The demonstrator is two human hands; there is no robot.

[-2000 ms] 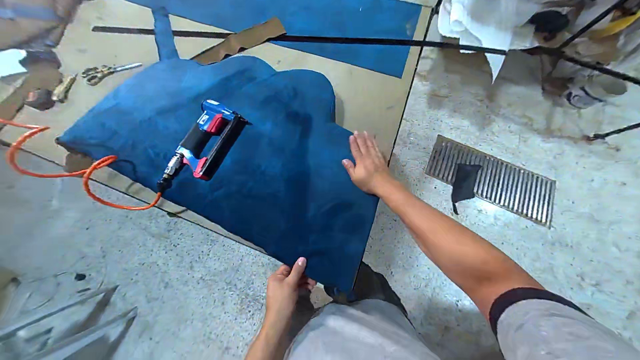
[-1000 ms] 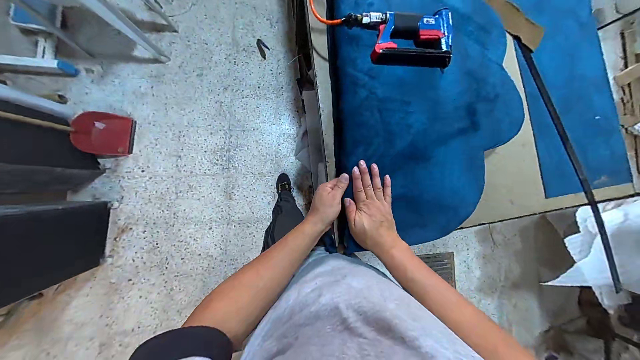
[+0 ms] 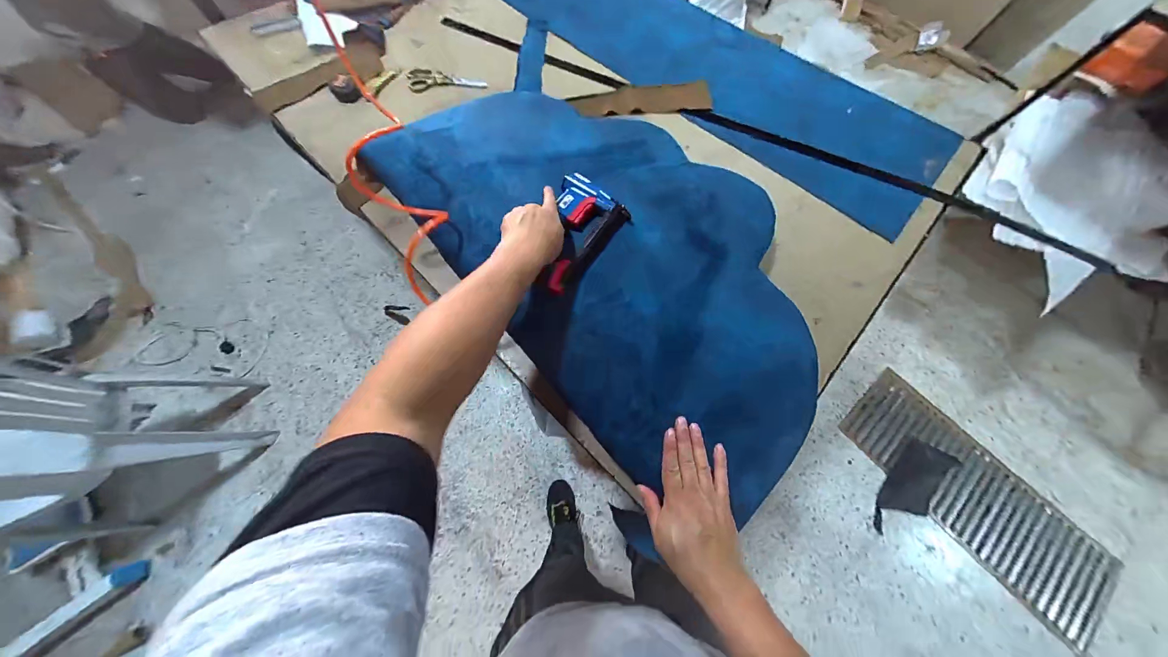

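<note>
My left hand (image 3: 534, 228) is closed around the grip end of a blue, black and red pneumatic stapler (image 3: 584, 214), which lies on a scalloped panel covered in blue fabric (image 3: 675, 310). An orange coiled air hose (image 3: 360, 164) runs toward the tool; its joint is hidden by my hand. Flat on the near end of the panel rests my right hand (image 3: 693, 502), palm down with fingers extended. A flap of the blue fabric (image 3: 634, 534) hangs over the near edge beside that hand.
On the tan board (image 3: 830, 265) under the panel are scissors (image 3: 443, 80), a brown strip (image 3: 643, 99), a long black strip (image 3: 812, 157) and more blue fabric (image 3: 785, 119). A metal floor grate (image 3: 995, 511) with a black scrap (image 3: 915, 479) lies at right, a ladder (image 3: 119, 456) at left.
My left hand has left the panel's near edge and taken hold of the stapler. My right hand stays palm down on the fabric. The view has turned a lot.
</note>
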